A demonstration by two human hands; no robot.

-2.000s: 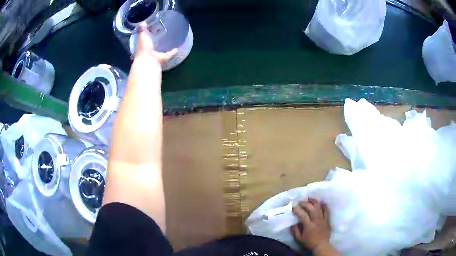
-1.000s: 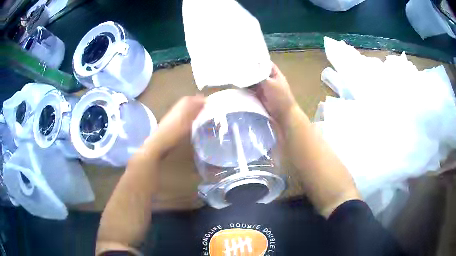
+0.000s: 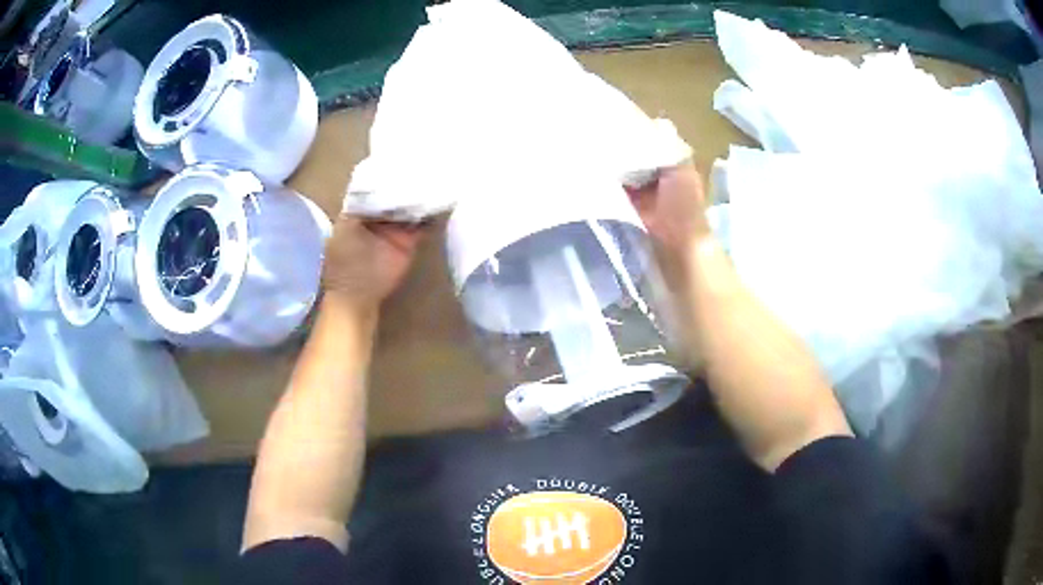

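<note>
A clear-bodied appliance unit [image 3: 583, 303] lies in front of my body, its pale end ring towards me and a white central column inside. A white protective bag [image 3: 492, 109] spreads over its far end. My left hand [image 3: 372, 246] is closed on the bag's left edge. My right hand [image 3: 667, 203] is closed on the bag's right edge, beside the unit's wall. The fingers of both hands are partly hidden under the bag.
Unbagged units [image 3: 235, 257] stand at left, some beside white bagged units [image 3: 97, 394]. A large crumpled bag pile [image 3: 869, 217] lies at right. The conveyor's green edge rail [image 3: 618, 23] runs along the back; a green rail [image 3: 69, 146] is at far left.
Both hands have moved apart and hold the bag's edges wide. The bag has come down over the unit's far end. The view has shifted, so surrounding things sit higher.
</note>
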